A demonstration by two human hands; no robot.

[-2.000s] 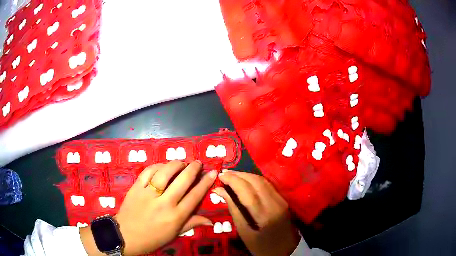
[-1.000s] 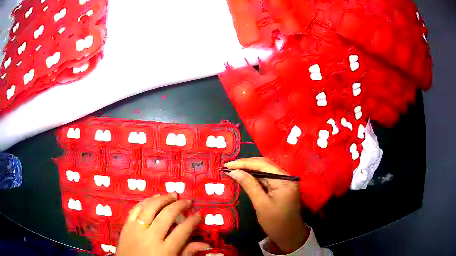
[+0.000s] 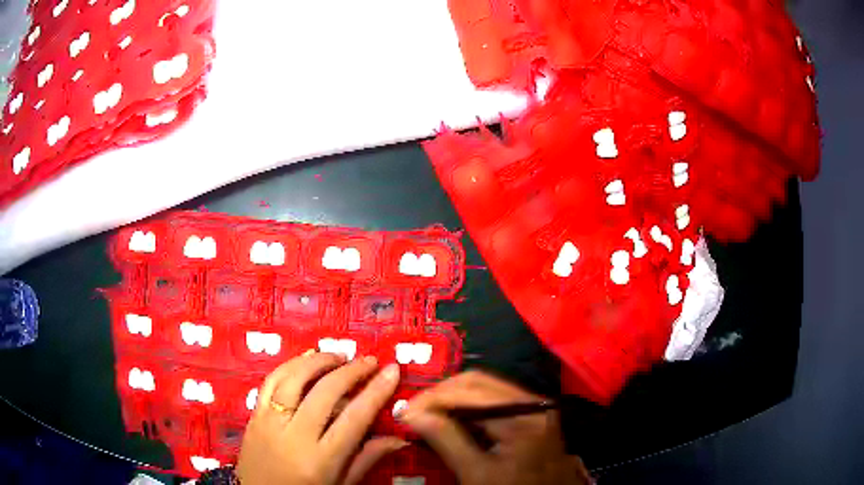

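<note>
The red motif sheet [image 3: 227, 365] lies on the dark surface, with rows of white paired shapes and some darker open squares. My left hand [image 3: 327, 417] rests on its lower middle, fingers spread, a ring on one finger. My right hand [image 3: 493, 426] is blurred and lies over the sheet's lower right edge, fingertips close to my left fingers. It holds the dark tweezers [image 3: 507, 409], which point left; their tip is hidden at the fingertips.
Draped red sheets [image 3: 568, 208] heap at the right, with crumpled white backing [image 3: 696, 308] at their edge. Stacked red sheets [image 3: 104, 90] lie on the white surface [image 3: 322, 76] at upper left. A blue item [image 3: 17, 313] is cut off at the left edge.
My right hand has moved down from the upper right part of the sheet to its lower right with the tweezers. My left hand has shifted slightly up and right.
</note>
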